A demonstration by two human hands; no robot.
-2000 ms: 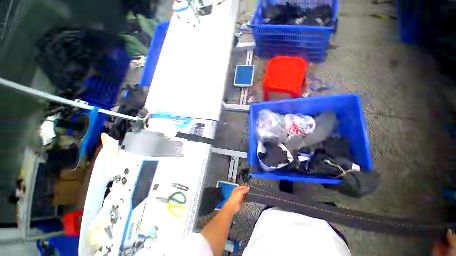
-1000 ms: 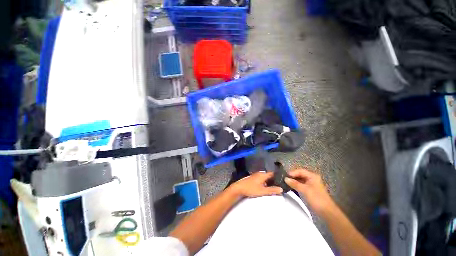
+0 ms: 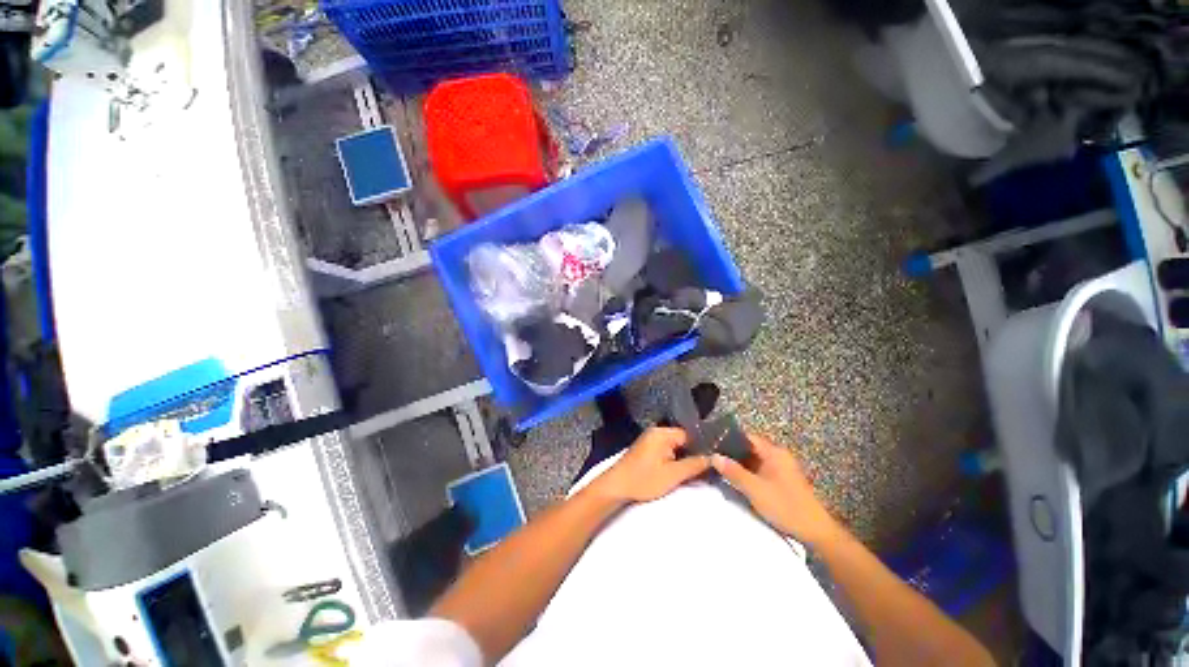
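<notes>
A dark grey band [image 3: 720, 438], folded into a short, small piece, is held in front of my white-clothed lap. My left hand [image 3: 648, 467] grips its left side, fingers curled round the cloth. My right hand [image 3: 772, 482] grips its right side, with the thumb on the near edge. The two hands are close together, near or touching at the cloth. The fingers hide part of the band. A blue crate [image 3: 589, 198] stands just beyond the hands, with dark bundles and crumpled clear plastic bags in it.
A red stool [image 3: 488, 134] and another blue crate [image 3: 450, 37] stand beyond. The white sewing table [image 3: 170, 248] runs along the left, with a machine [image 3: 163, 521] and green and yellow scissors [image 3: 326, 623]. At right, a white trough [image 3: 1043, 456] holds grey garments.
The long band stretched between my hands is now folded short. My right hand has come in from the far right to meet my left. The view has turned to the right.
</notes>
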